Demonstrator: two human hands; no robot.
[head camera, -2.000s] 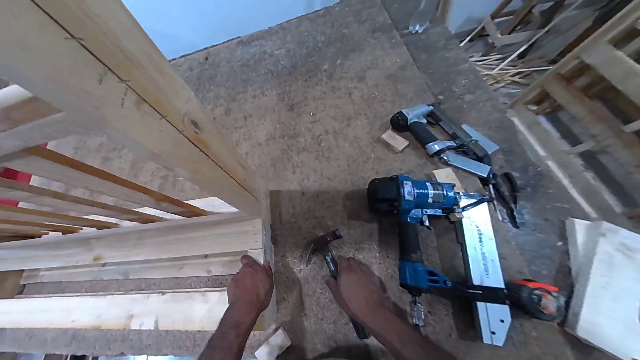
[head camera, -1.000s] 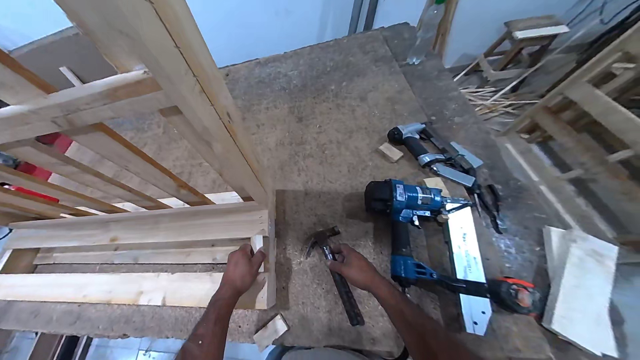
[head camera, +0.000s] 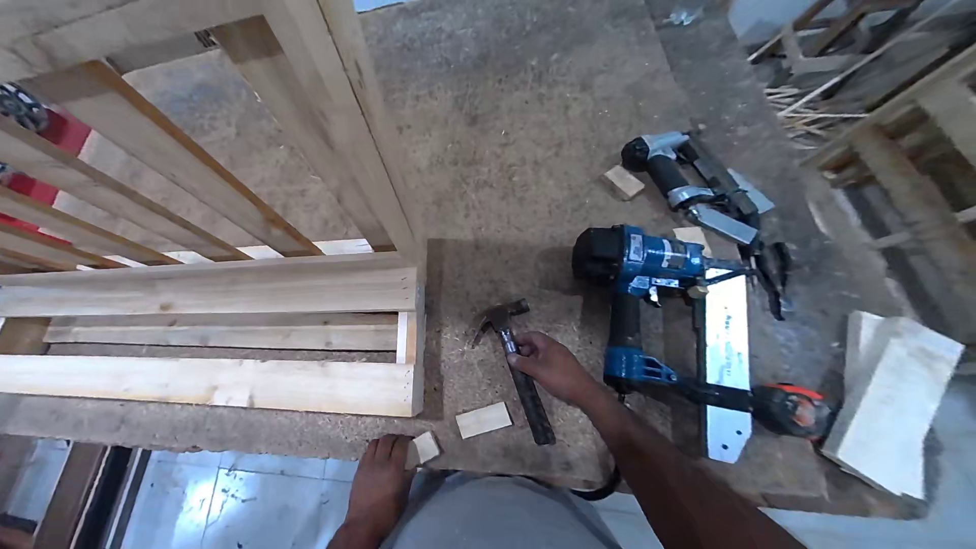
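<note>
My right hand (head camera: 550, 367) has its fingers on the neck of a claw hammer (head camera: 526, 381), which lies on the worktable with its head away from me. At the table's front edge, my left hand (head camera: 383, 474) is at a small wood block (head camera: 426, 447); its fingers are bent and partly hidden. A second flat wood offcut (head camera: 484, 420) lies between that block and the hammer's handle. On the left stands a slatted wooden frame (head camera: 320, 282), its lower rails ending near the hammer.
Right of the hammer lies a blue pneumatic nailer (head camera: 640, 263), with a smaller nail gun (head camera: 671, 171) behind it. Pliers (head camera: 776, 271), a tape measure (head camera: 789, 410) and pale boards (head camera: 892, 404) lie farther right. A slatted wooden piece (head camera: 907, 160) stands at the right edge.
My left hand has moved from the end of the frame's rails down to the table's front edge. The flat offcut now lies beside the hammer. My right hand has stayed at the hammer.
</note>
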